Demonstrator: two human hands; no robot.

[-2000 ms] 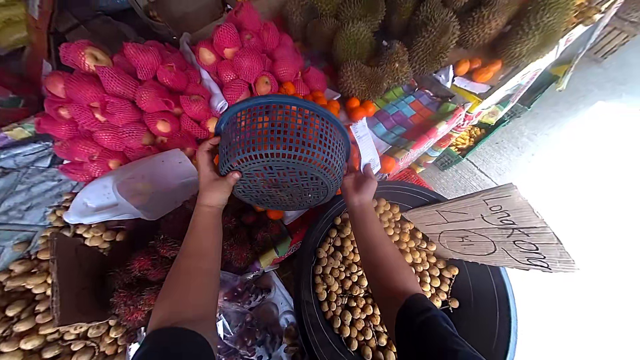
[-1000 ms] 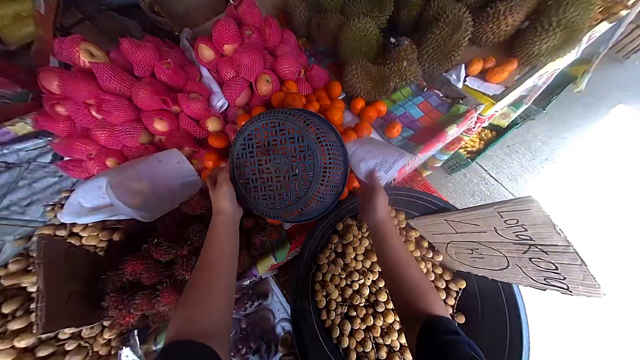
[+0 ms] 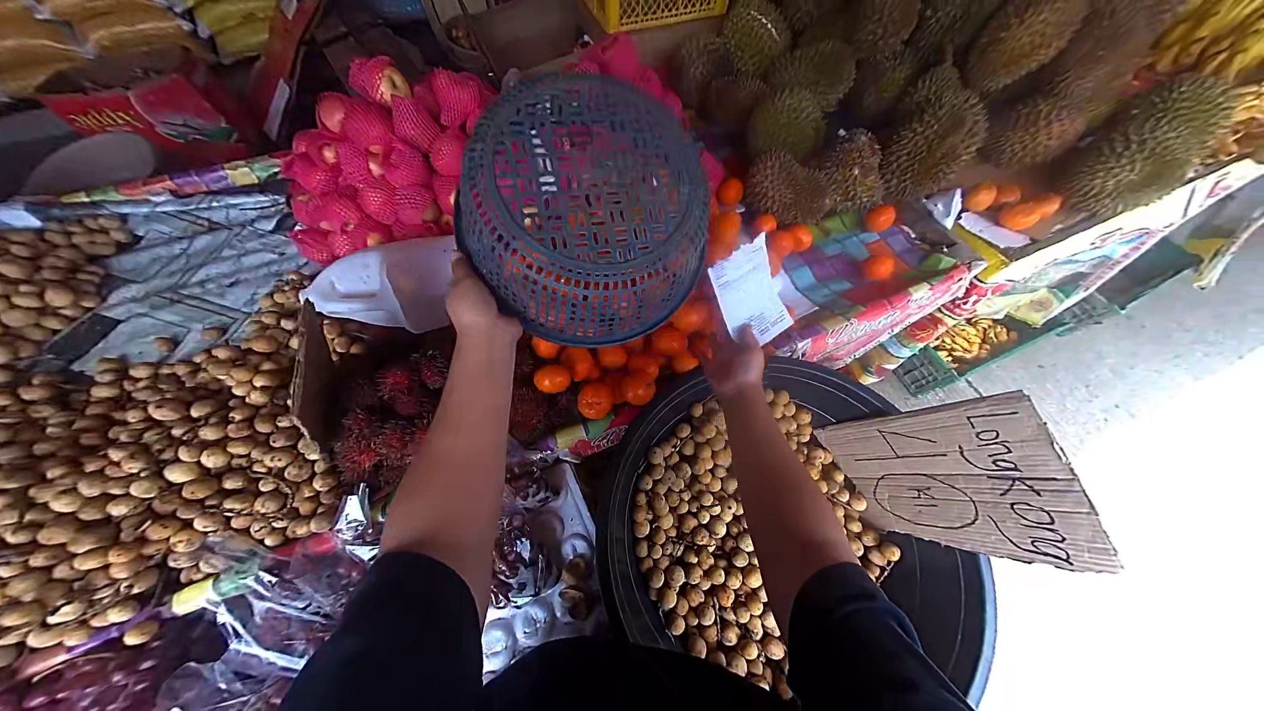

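A dark blue-grey plastic basket (image 3: 592,188) is tipped so that its slotted base faces me, above a pile of small orange citrus fruits (image 3: 612,375). My left hand (image 3: 481,304) grips its lower left rim. At the lower right, my right hand (image 3: 734,357) holds a white slip of paper (image 3: 750,291) bearing writing; whether its fingers also touch the basket is hidden. Apples in pink foam nets (image 3: 385,158) lie behind the basket to the left. Below my right forearm is a round black tub (image 3: 938,612) with a heap of longkong fruits (image 3: 701,533).
Durians (image 3: 918,128) are heaped at the back right. A cardboard sign (image 3: 978,484) leans over the tub's right side. Rambutans (image 3: 385,415) sit in a cardboard box at centre left, beside a wide spread of round tan fruits (image 3: 178,444). A yellow crate (image 3: 657,12) stands at the back.
Both hands have moved forward and away from me with the basket, exposing more of the orange fruits on the near side. The view has shifted as well.
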